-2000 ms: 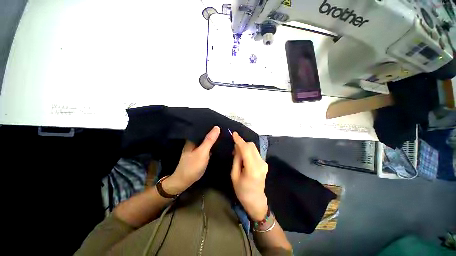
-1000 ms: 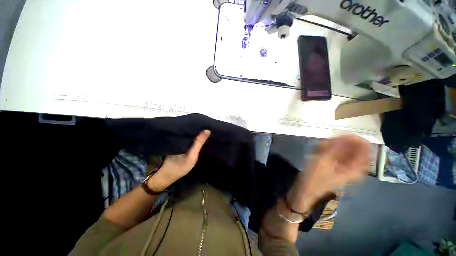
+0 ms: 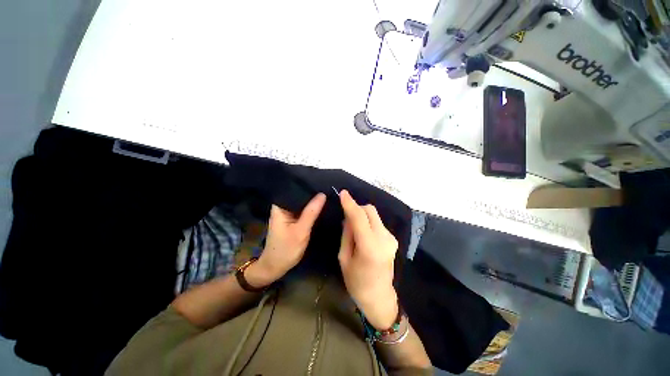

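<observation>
A black garment (image 3: 448, 308) lies across my lap, its upper edge against the front edge of the white table. My left hand (image 3: 290, 236) grips the cloth between thumb and fingers. My right hand (image 3: 367, 250) is beside it, fingers closed on a thin pale sliver (image 3: 335, 190), a needle or small tool, at its fingertips over the cloth. Most of the sliver is hidden by the fingers.
A white Brother sewing machine (image 3: 588, 66) stands on the table (image 3: 184, 73). A smartphone (image 3: 505, 132) and a tan strip (image 3: 573, 197) lie beside it. A large black garment pile (image 3: 88, 250) hangs at left. A white basket (image 3: 588, 286) holds cloth at right.
My right hand has come back from the far right to the cloth beside my left hand, with the sliver showing again. The view has shifted, so the table and machine sit tilted and further right.
</observation>
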